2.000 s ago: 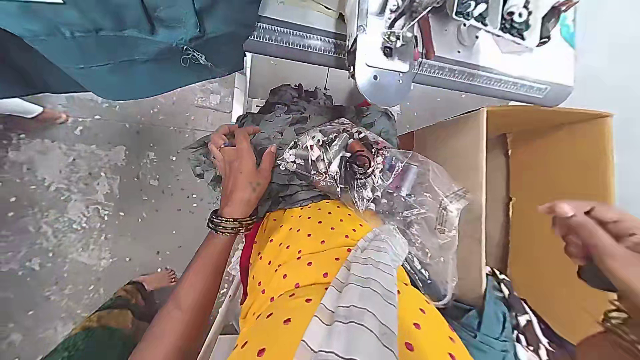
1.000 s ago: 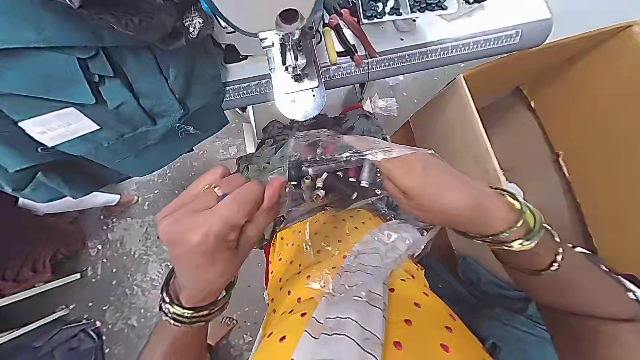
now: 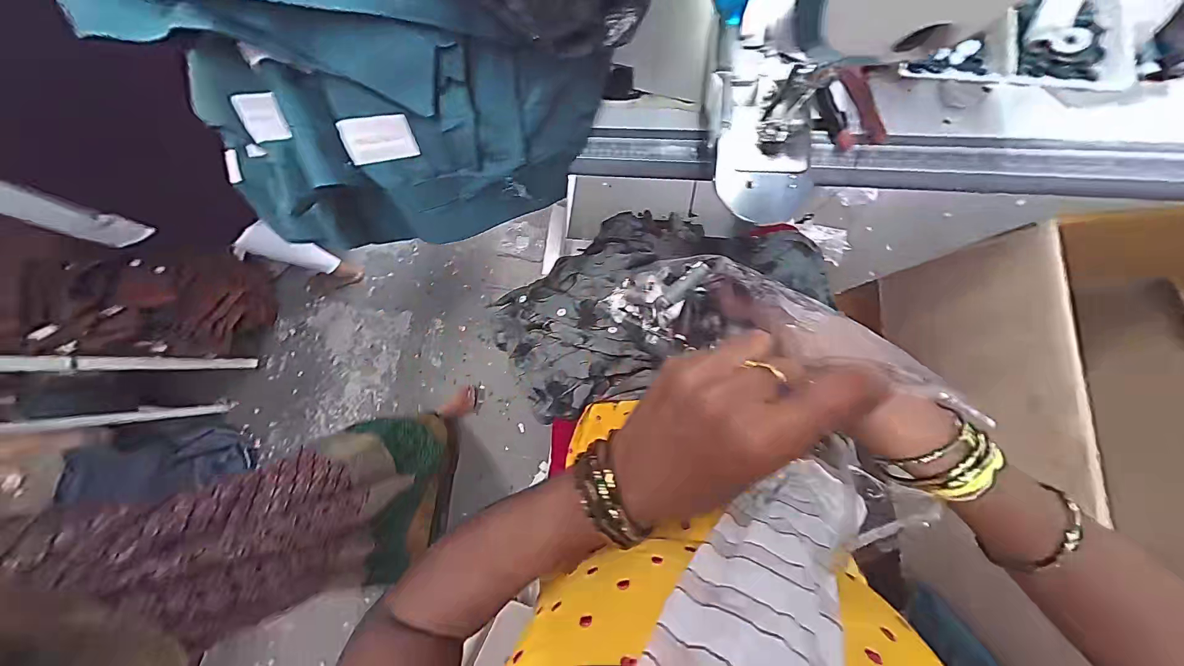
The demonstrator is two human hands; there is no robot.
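A clear plastic bag [image 3: 832, 328] with small dark and pale parts [image 3: 671, 301] lies over crumpled dark grey cloth [image 3: 573, 314] on my lap. My left hand [image 3: 721, 416], fingers bent, is at the near side of the bag; whether it pinches the plastic is blurred. Behind it, my right hand [image 3: 879, 412] is inside or under the clear film, its fingers largely hidden by my left hand. Just beyond the cloth stands the rounded metal arm of a sewing machine [image 3: 763, 185].
An open cardboard box [image 3: 980, 305] stands at the right. Teal garments [image 3: 481, 139] hang over the table's left part. Red-handled pliers [image 3: 860, 106] and a white parts tray [image 3: 1068, 69] lie on the machine table. Another person's leg and foot [image 3: 453, 404] are at the left.
My right hand, at the far right and away from the bag two seconds ago, is now at the bag. My left hand has moved from the bag's left side to cross before my right hand.
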